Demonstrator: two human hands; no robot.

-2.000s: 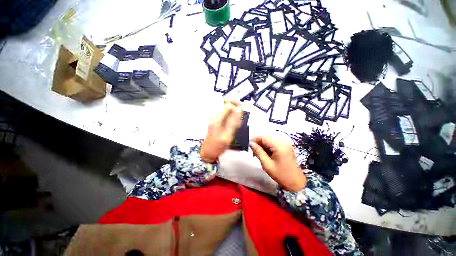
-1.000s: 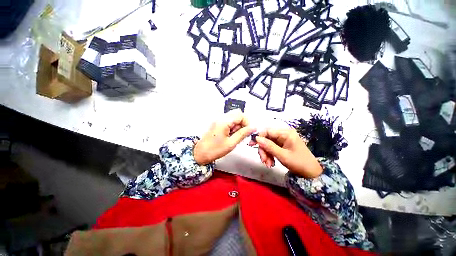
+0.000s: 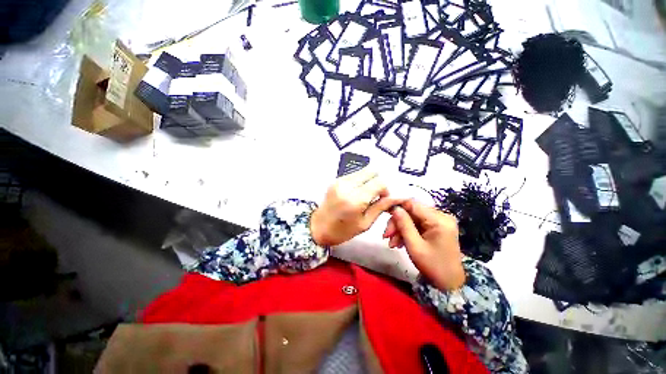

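Note:
My left hand (image 3: 352, 207) and my right hand (image 3: 431, 239) meet in front of my chest, fingertips touching. A tiny dark thing, likely a hang tag string end, shows between the fingertips; most of it is hidden. A black hang tag (image 3: 353, 164) lies on the table just beyond my left hand, partly covered by it. The tangled pile of black hang tag strings (image 3: 478, 219) lies just right of my right hand. The heap of white-faced hang tags (image 3: 420, 67) lies beyond my hands.
Banded card stacks (image 3: 196, 96) and an open small cardboard box (image 3: 117, 98) stand at the left. A green round holder (image 3: 319, 9) is at the back. A spare string bundle (image 3: 549, 71) and a dark pile of tags (image 3: 595, 212) lie at the right.
Two seconds ago a black tag was upright between my hands; now it is not between them. Since one second ago my fingertips have come closer together around the tiny dark thing.

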